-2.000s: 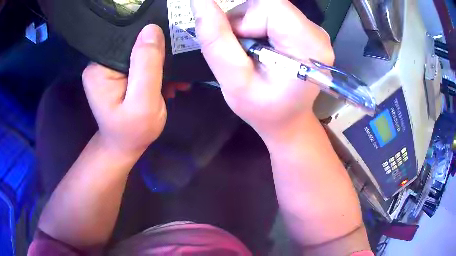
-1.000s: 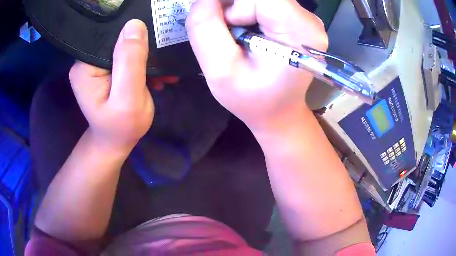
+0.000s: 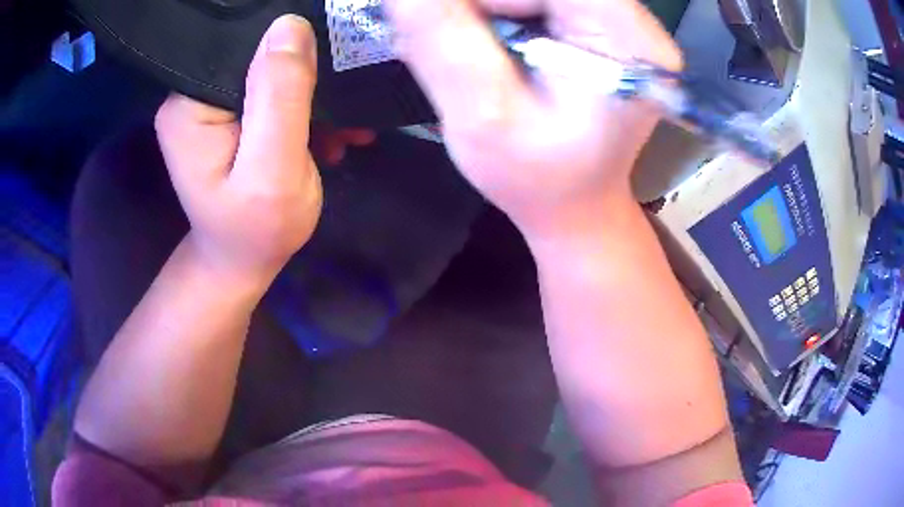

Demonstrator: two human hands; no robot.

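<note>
A dark component reel (image 3: 188, 50) is at the top left, cut off by the frame's top edge. My left hand (image 3: 248, 158) grips its lower rim, thumb on the face and fingers behind. A white reel label (image 3: 359, 35) with printed rows lies on the reel beside my left thumb. My right hand (image 3: 545, 119) holds a pen (image 3: 684, 99) over the label's right side. The pen's clear back end points down to the right. The hand and pen are blurred, and the pen tip is hidden behind the fingers.
The cream parts counter (image 3: 684, 203) stands at the right, with its dark blue panel, lit display (image 3: 769, 228), keypad (image 3: 795, 295) and glowing red power switch (image 3: 813, 342). Blue crates (image 3: 40, 347) are at the left edge. A blue ring shape shows dimly over the lap.
The reel and label have shifted up in the view, so less of both shows. Both hands sit slightly further right than a second ago. The pen is now blurred.
</note>
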